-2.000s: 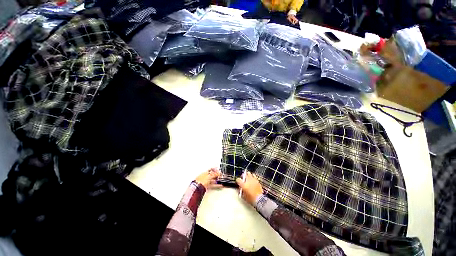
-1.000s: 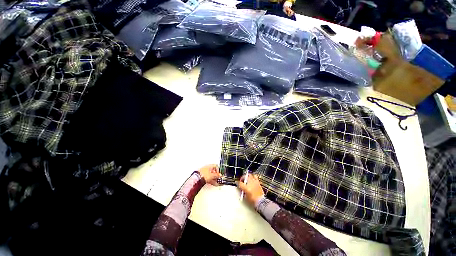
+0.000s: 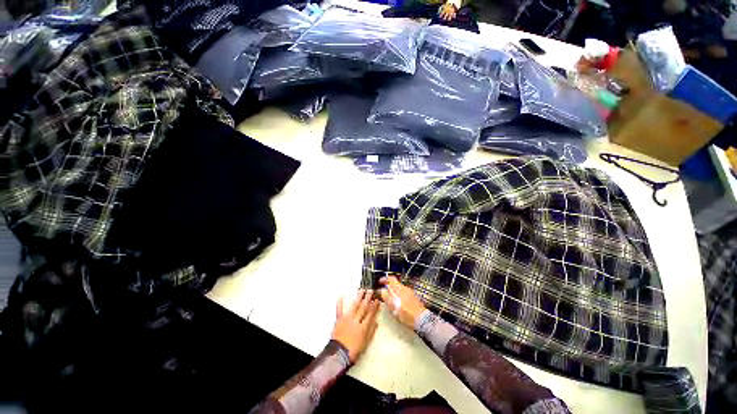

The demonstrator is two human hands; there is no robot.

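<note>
The plaid garment, black with cream and yellowish checks, lies spread on the white table. Its narrow plaid cuff or end band points left. My left hand lies with fingers spread at the lower corner of the band, holding nothing that I can see. My right hand touches the same lower edge, fingers bent around a small whitish slim tool, mostly hidden by the hand. The two hands are close together.
A plaid and black garment heap covers the left side. Polybagged dark garments are stacked at the far side. A black hanger lies at the right, near a cardboard box and a blue box. Another person's hand shows at the top.
My left hand has let go of the band's lower left corner, moved right and down, and opened beside my right hand. The whitish tool now shows less.
</note>
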